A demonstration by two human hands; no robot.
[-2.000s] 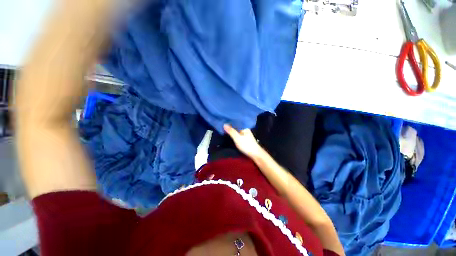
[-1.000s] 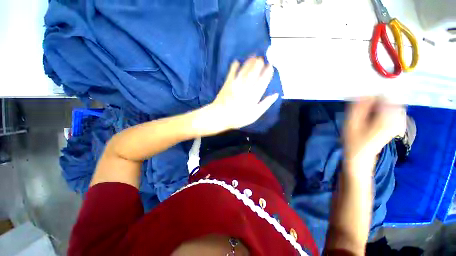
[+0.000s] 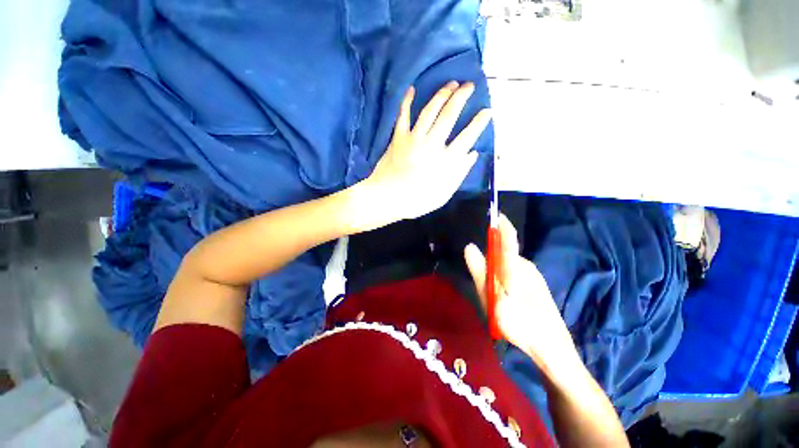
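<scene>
The blue garment piece (image 3: 254, 87) lies spread and wrinkled on the white table, its lower part hanging over the front edge. My left hand (image 3: 425, 157) lies flat on its right part, fingers spread, holding nothing. My right hand (image 3: 517, 297) grips the scissors (image 3: 494, 280) by the red handle below the table edge. The scissors stand upright in view, seen edge-on, with the thin blades pointing up along the garment's right edge. Whether the blades are open or touch the cloth, I cannot tell.
The white table (image 3: 596, 131) extends right, with small metal machine parts (image 3: 547, 9) at the top. A heap of blue cloth (image 3: 604, 289) lies at lower right, another (image 3: 175, 254) at lower left. A blue crate (image 3: 736, 306) stands at the right.
My right hand has taken the scissors from the table and brought them to the garment's right edge. My left hand has moved from below the garment to flat on top of it.
</scene>
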